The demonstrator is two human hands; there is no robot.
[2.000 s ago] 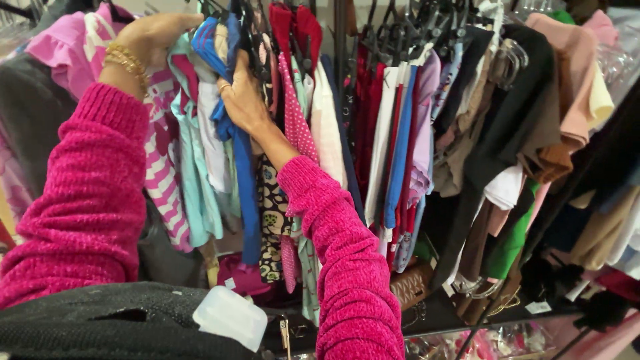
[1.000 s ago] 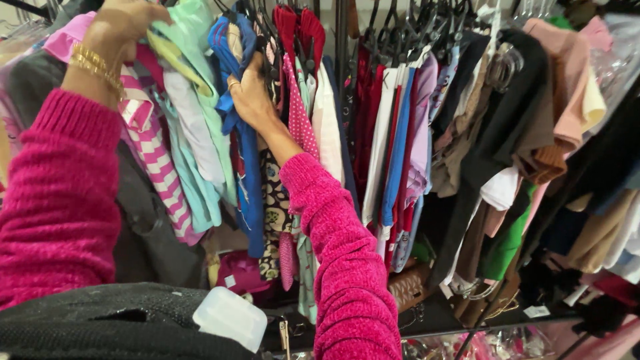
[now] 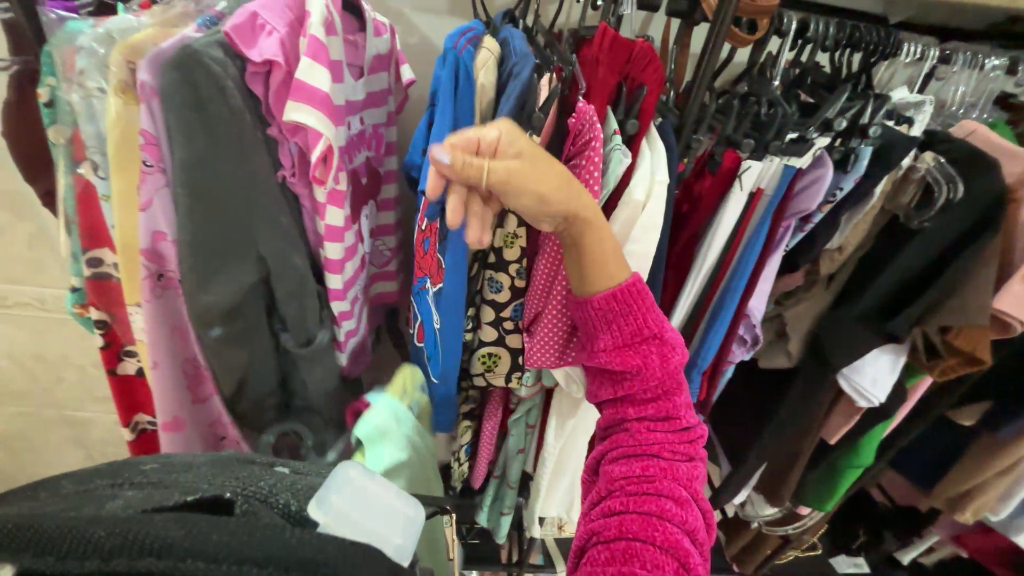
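Note:
My right hand (image 3: 500, 176), with a ring and a pink knitted sleeve, is raised at the centre, fingers loosely curled and apart, with nothing seen in it. It is in front of a blue garment with a printed figure (image 3: 452, 320). A black garment with a flower and ladybird print (image 3: 500, 304) and a pink polka-dot garment (image 3: 552, 296) hang beside the wrist. My left hand is out of view. Mint and yellow-green garments (image 3: 396, 432) are low at the centre, partly behind a black bag; what holds them is hidden. A pink-and-white striped top (image 3: 364, 160) hangs left of the blue one.
A dark grey garment (image 3: 232, 224) and plastic-covered clothes (image 3: 100, 264) hang at the left. Many garments on black hangers (image 3: 800, 104) crowd the right, past a dark upright post (image 3: 708, 64). A black bag (image 3: 184, 520) with a translucent white piece (image 3: 368, 508) fills the lower left.
My right hand has let go of the blue garment. My left hand has left the view, and the mint and yellow-green clothes have moved from the rail to low at the centre.

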